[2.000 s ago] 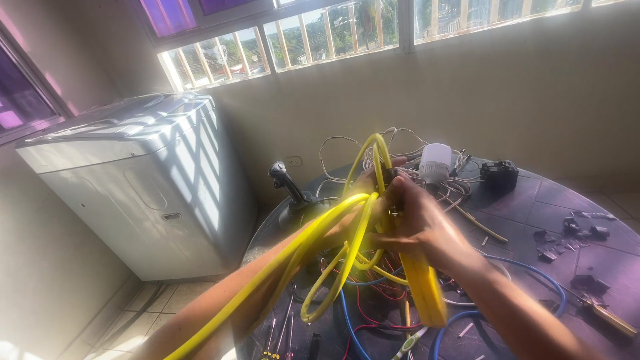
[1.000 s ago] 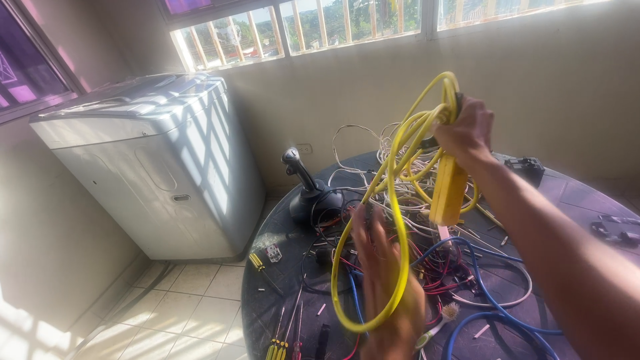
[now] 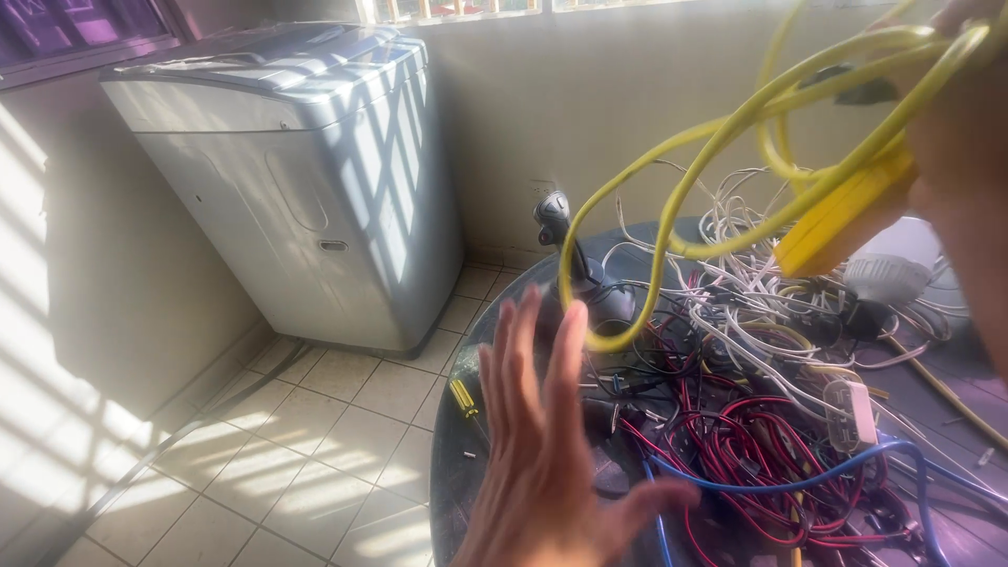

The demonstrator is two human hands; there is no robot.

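My right hand [image 3: 953,102], blurred and partly cut off at the upper right, holds a loosely coiled yellow cable [image 3: 709,150] up over the table. A yellow block-shaped object [image 3: 843,213] hangs just below that hand; whether the fingers grip it too cannot be told. My left hand [image 3: 551,441] is raised over the table's left part, fingers spread and holding nothing, its fingertips close to the low end of the cable loop. Under the cable lie tangled white wires [image 3: 740,315], red and black wires [image 3: 756,465] and a blue cable [image 3: 835,465].
A black joystick [image 3: 583,268] stands at the back of the round dark table [image 3: 457,472]. A white light bulb [image 3: 894,260], a white outlet block [image 3: 850,416] and a yellow-handled screwdriver [image 3: 463,398] lie on it. A white washing machine [image 3: 299,197] stands on the tiled floor, left.
The yellow cable has gone from bunched between both hands to hanging in wide loops from my right hand. My left hand has come away from it and spread its fingers. The view has shifted noticeably.
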